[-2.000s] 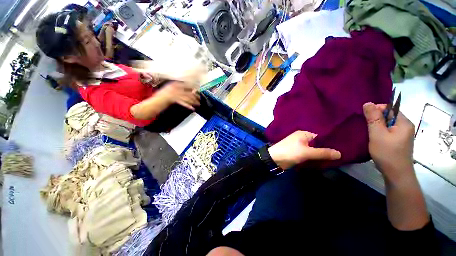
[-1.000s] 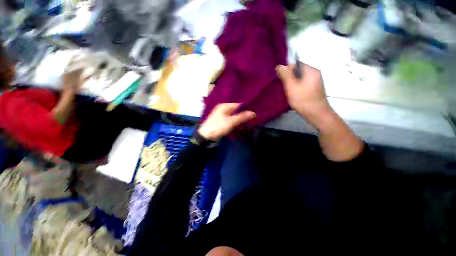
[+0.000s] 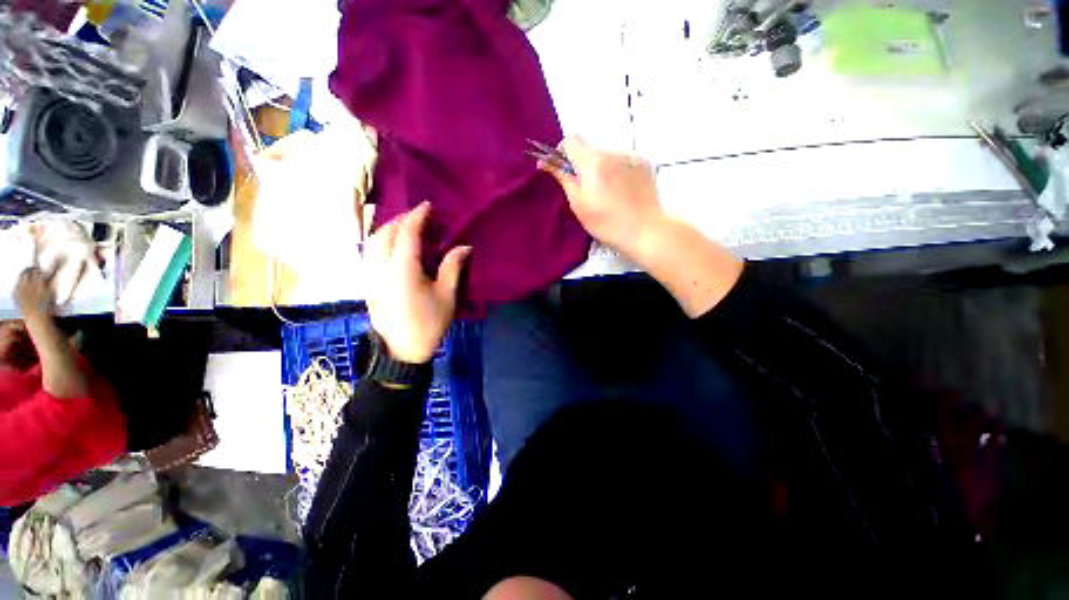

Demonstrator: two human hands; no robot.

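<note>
The maroon garment piece (image 3: 469,129) lies over the table edge, its near end hanging towards my lap. My left hand (image 3: 410,281) is at its near left edge, fingers and thumb spread; whether it pinches any cloth cannot be told. My right hand (image 3: 604,193) is on the right side of the cloth and holds the thread snips (image 3: 551,157), whose short blades point left over the cloth. The handle is mostly hidden in the fingers.
A blue crate (image 3: 469,404) with pale cords stands below the table edge at left. A machine (image 3: 76,141) is at far left. A person's red sleeve (image 3: 59,428) is at the left edge. A ruler strip (image 3: 867,223) runs along the table's front. Green-handled tools (image 3: 1018,162) lie at right.
The view has swung right and down, so the neighbour is now at the left edge. My left hand has turned more upright with its fingers spread. The snips remain in my right hand.
</note>
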